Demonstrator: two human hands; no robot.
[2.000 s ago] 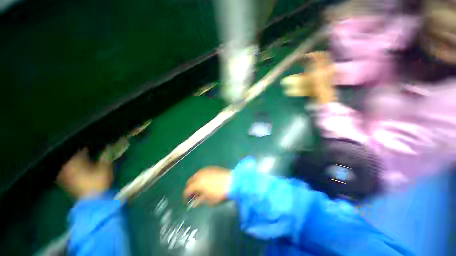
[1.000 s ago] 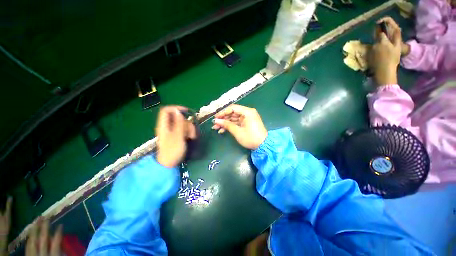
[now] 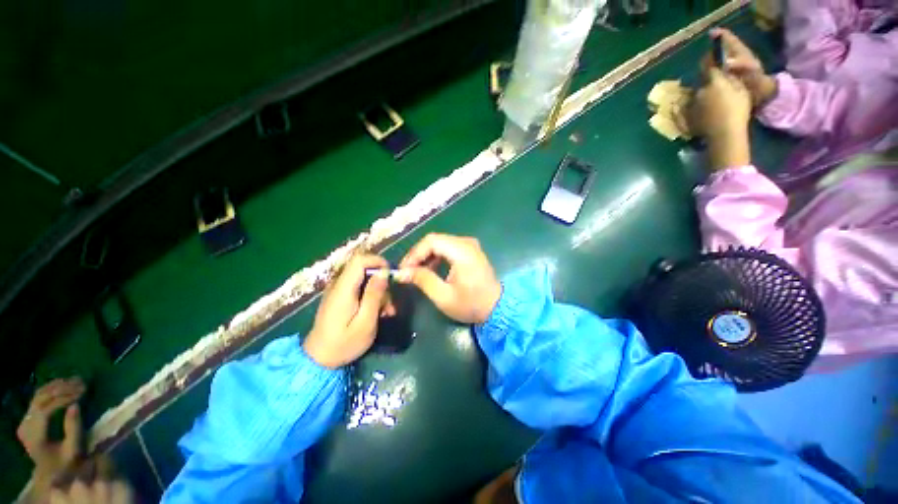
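Note:
My left hand [image 3: 350, 313] grips a dark phone housing [image 3: 398, 338], mostly hidden by the fingers and hard to tell from its shadow. My right hand [image 3: 455, 280] meets it from the right, thumb and fingertip pinching a small silver-white strip [image 3: 395, 276] against the housing's upper edge. Both hands are over the bench, just inside the edge rail. A loose pile of small strips [image 3: 379, 401] lies on the bench below the hands.
Housings [image 3: 219, 222] lie on the green belt [image 3: 295, 182] beyond the chipped rail [image 3: 433, 202]. A separate housing [image 3: 568, 191] lies mid-bench. A wrapped post [image 3: 546, 69] stands at the rail. A fan [image 3: 734, 320] is beside my right forearm. Neighbours' hands are right and lower left.
My hands have come together, the right fingertips now at the housing in my left hand. The housings on the belt have shifted left. The view has shifted slightly.

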